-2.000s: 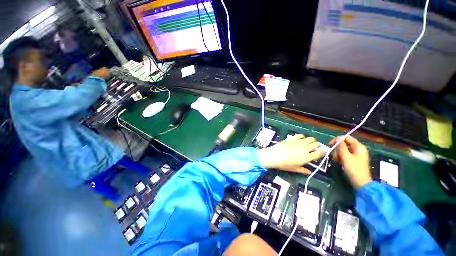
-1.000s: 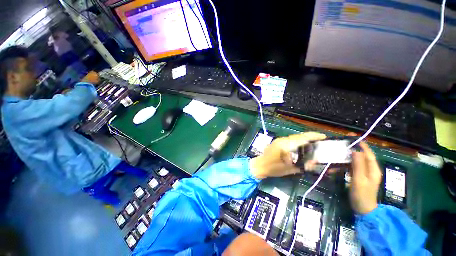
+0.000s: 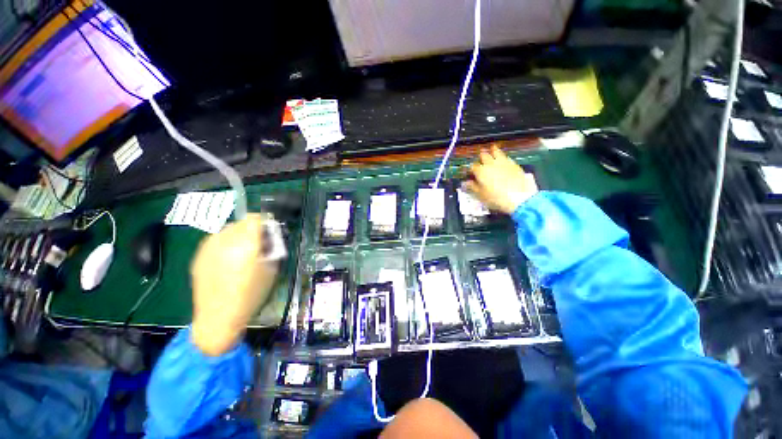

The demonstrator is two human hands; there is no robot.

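A clear blister tray [image 3: 300, 296] holds two rows of black handsets with white labels, such as this one [image 3: 439, 291]. One cabled handset with a light-bordered face [image 3: 374, 317] lies over the front row. My left hand [image 3: 227, 279], blurred, is raised left of the tray, closed around a small dark-and-white handset [image 3: 273, 239]; a white cable [image 3: 193, 146] runs down to it. My right hand [image 3: 504, 182] is over the back row at the right, fingers beyond a labelled handset [image 3: 472, 207]; its grip is unclear. Another white cable [image 3: 454, 141] crosses in front of the tray.
Keyboards [image 3: 446, 113] and two monitors stand behind. A white mouse [image 3: 97, 266], a dark mouse [image 3: 147, 249] and a printed sheet [image 3: 201, 210] lie left. A black mouse [image 3: 610, 153] and yellow note [image 3: 576, 92] are right. Stacked trays [image 3: 754, 223] stand far right; a lower tray holds handsets [image 3: 296, 375].
The view has turned right. The handset between both hands is no longer there. My hands have parted: left to the tray's left side with a handset, right over the back row.
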